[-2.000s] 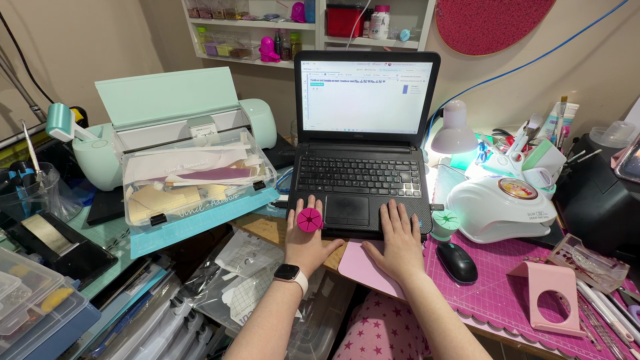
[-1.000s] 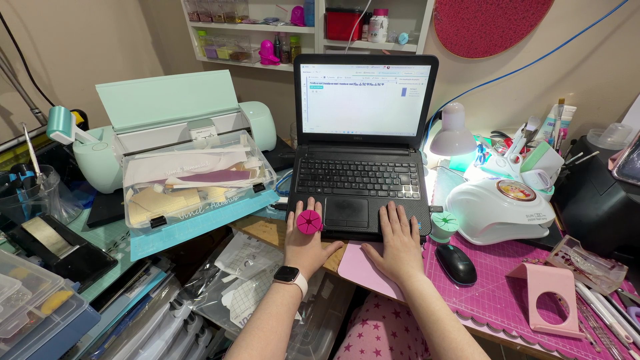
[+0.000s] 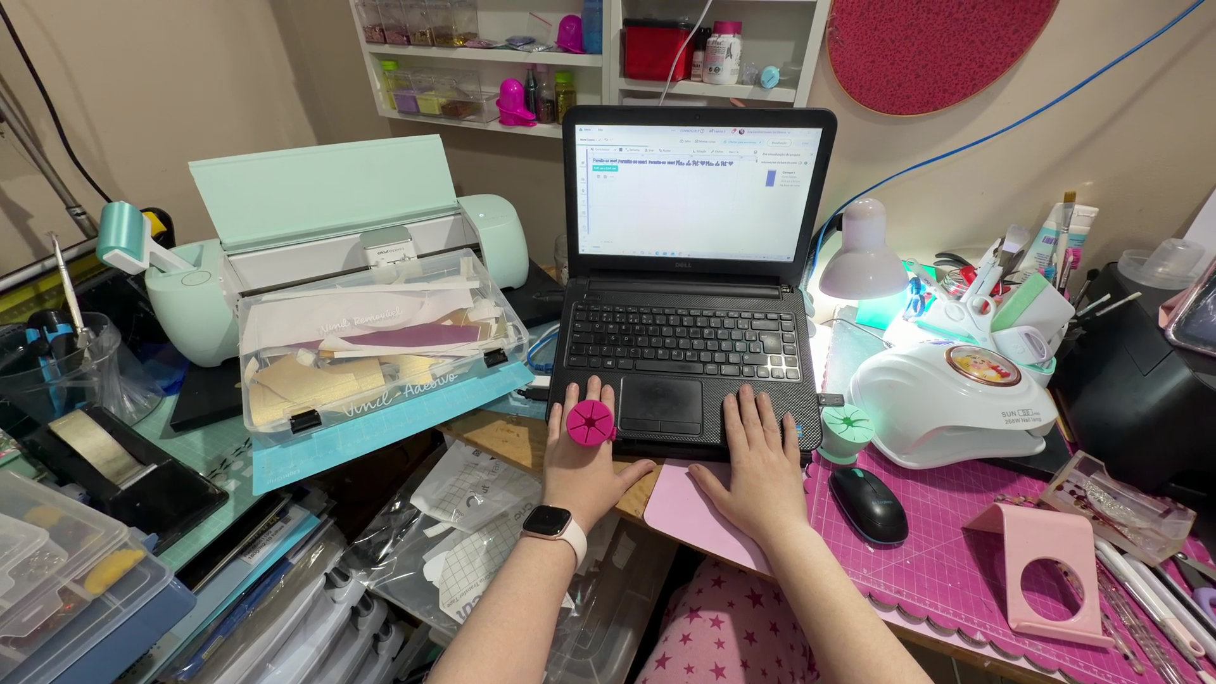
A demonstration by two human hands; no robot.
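Observation:
A black Dell laptop [image 3: 682,332] stands unfolded on the desk, its screen lit. My left hand [image 3: 584,465] lies palm down over the left of its palm rest, fingers apart. A round magenta cap-like piece [image 3: 591,423] with a star-shaped slit sits on the backs of those fingers, and a smartwatch [image 3: 549,522] is on the wrist. Flat on the right of the palm rest, beside the touchpad [image 3: 660,406], lies my right hand [image 3: 757,465], fingers spread, holding nothing. To its right are a mint slitted piece [image 3: 845,429] and a black mouse [image 3: 868,505].
At left, a clear plastic case of vinyl scraps [image 3: 380,347] rests before a mint cutting machine [image 3: 351,247]. A white nail lamp [image 3: 950,404], a small desk lamp [image 3: 864,252] and a pink stand [image 3: 1043,575] are at right. A tape dispenser [image 3: 119,470] sits at far left.

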